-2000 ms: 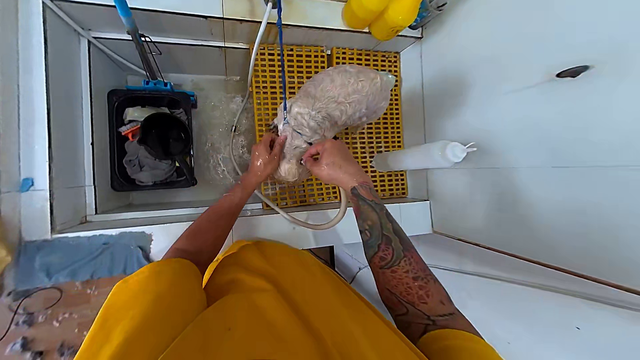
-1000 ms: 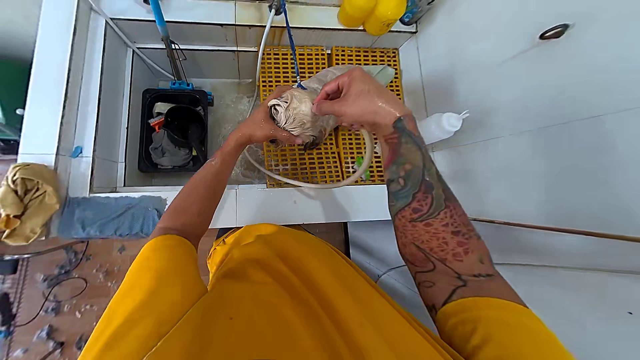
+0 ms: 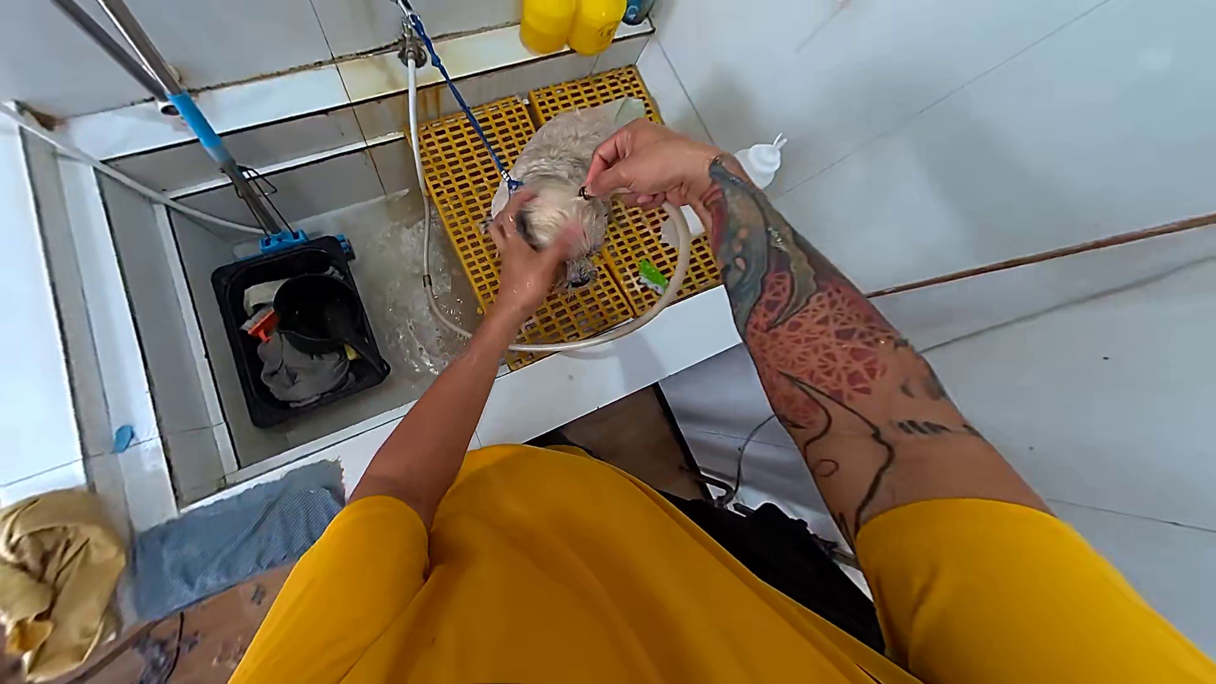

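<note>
A wet, light-coated dog (image 3: 565, 152) stands on yellow plastic grating in a tiled basin, its head toward me. My left hand (image 3: 527, 252) cups the dog's head from the left, fingers around it. At the right side of the head is my right hand (image 3: 646, 166), its thumb and fingers pinched on a small dark thing too small to name. A blue leash (image 3: 465, 109) runs from the dog's neck up to the wall. The pale hose (image 3: 665, 294) loops around the dog's front and passes by my right wrist.
Left in the basin stands a black plastic tub (image 3: 252, 375) with cloths and a black pan-like vessel; a blue-and-metal mop handle (image 3: 204, 128) leans there. Yellow bottles (image 3: 570, 24) stand on the ledge, a white squeeze bottle (image 3: 760, 163) at the right wall. A green item (image 3: 653, 275) lies on the grating.
Two seconds ago both hands were low at the dog's head; my right hand has since moved up to its right side. The view has shifted and tilted.
</note>
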